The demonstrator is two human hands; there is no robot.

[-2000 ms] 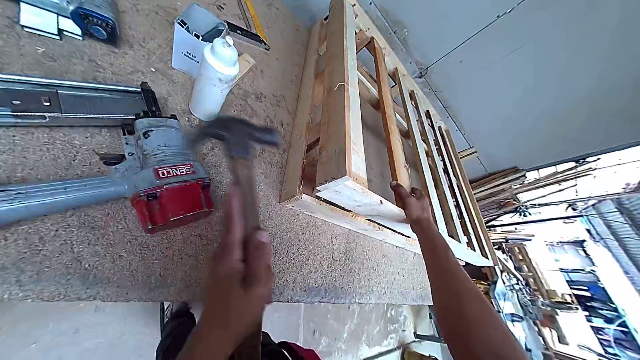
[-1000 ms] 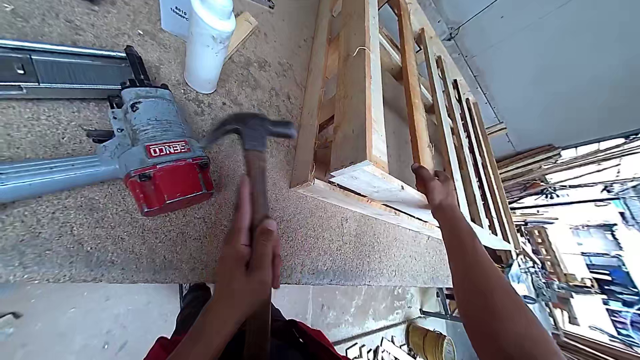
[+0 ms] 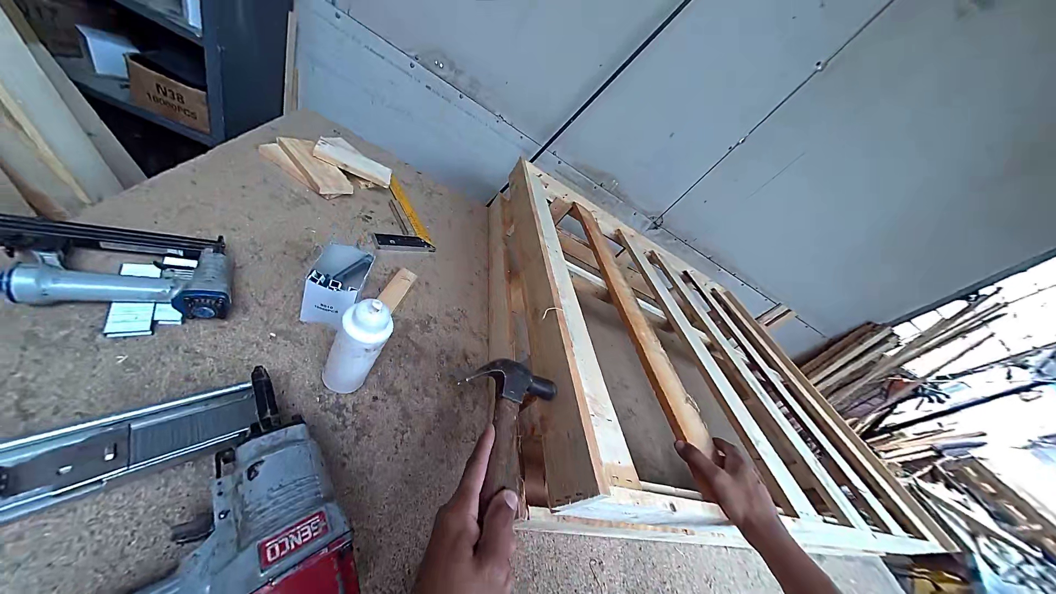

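Observation:
A claw hammer (image 3: 513,384) with a wooden handle is in my left hand (image 3: 478,528), its head beside the near side board of a slatted wooden frame (image 3: 569,371). My right hand (image 3: 730,487) grips the near end of a darker wooden slat (image 3: 643,330) lying within the frame. The frame rests on the workbench and holds several parallel slats. To the left of the hammer stands a white plastic bottle (image 3: 359,346), next to an open small box of staples (image 3: 334,285).
A Senco pneumatic nailer (image 3: 280,503) lies at the near left, a smaller pneumatic stapler (image 3: 157,285) behind it. Wood offcuts (image 3: 326,165) and a try square (image 3: 408,219) lie farther back. A wall (image 3: 660,107) borders the frame; stacked lumber (image 3: 899,355) is at the right.
The hammer has moved right, from over the benchtop near the nailer to beside the frame's side board. My right hand remains on the slat. The view has shifted markedly, showing more wall and bench.

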